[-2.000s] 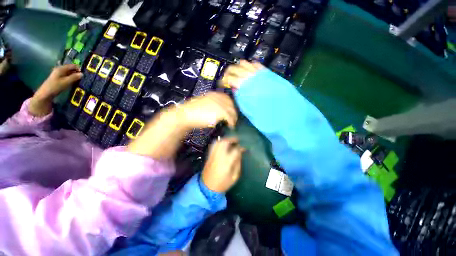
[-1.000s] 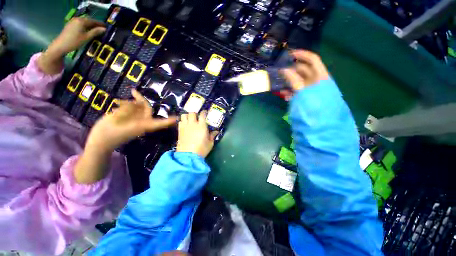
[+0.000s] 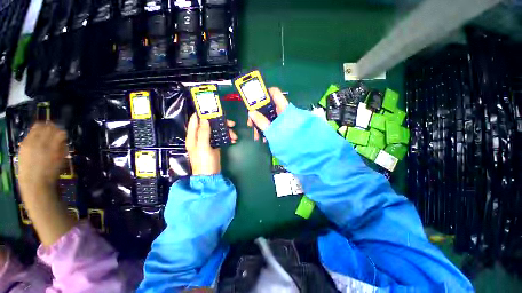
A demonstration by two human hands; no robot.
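Observation:
My left hand [image 3: 203,146] holds a black keypad phone [image 3: 212,111] upright, with its yellow frame and lit white screen facing me. My right hand [image 3: 269,111] holds a second keypad phone [image 3: 252,91], tilted to the left, its screen also lit white. The lower part of the second phone is partly covered by my fingers. To the left, the black phone tray [image 3: 117,134] has shiny pockets and holds phones face up, two of them with pale lit screens.
Green, black and white batteries [image 3: 375,129] are piled at right, with a few more beside my right sleeve. A neighbour's hand [image 3: 43,154] is over the tray at left. Back-up phones [image 3: 186,48] lie in a far tray. A metal post [image 3: 395,43] and black stacked trays [image 3: 458,143] stand at right.
The view has turned towards the right. My left hand has lifted from the tray with a phone in it. My right hand now holds its phone beside the other one.

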